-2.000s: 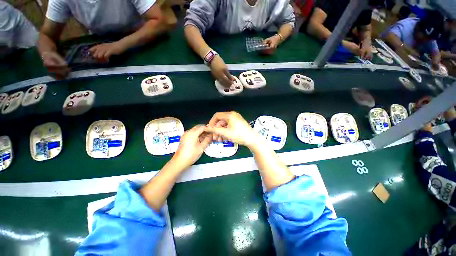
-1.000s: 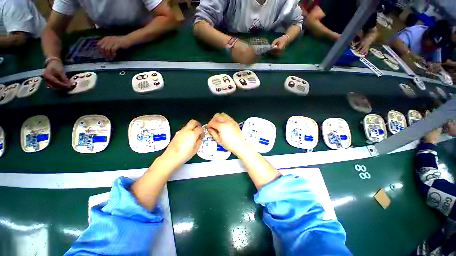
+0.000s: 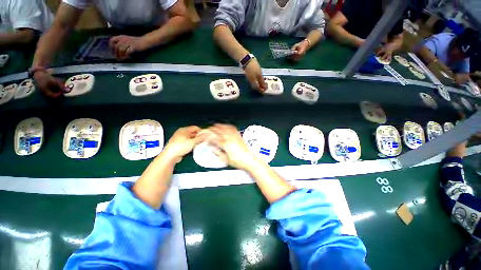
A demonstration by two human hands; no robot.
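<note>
A cream housing half (image 3: 210,157) lies on the dark green conveyor in front of me, partly covered by my hands. My left hand (image 3: 184,141) is at its upper left edge, fingertips bent inward. My right hand (image 3: 229,143) is over its upper right part and is blurred. The fingertips of both hands are close together; whether they hold anything cannot be seen. Another housing half (image 3: 260,144) with blue parts lies just right of my right hand. One more housing half (image 3: 141,140) with a circuit board and a dark-blue block lies to the left.
More housing halves lie along the near lane. Front covers (image 3: 224,89) lie on the far lane, where people's hands reach in. A pale rail (image 3: 232,176) edges the belt. A grey metal bar (image 3: 438,138) slants at right. White sheets (image 3: 332,195) lie under my forearms; a tan block (image 3: 404,213) lies right.
The near-lane housing halves and far-lane covers have moved left. My hands have shifted left with the housing half. The person opposite has reached back to a cover on the far lane.
</note>
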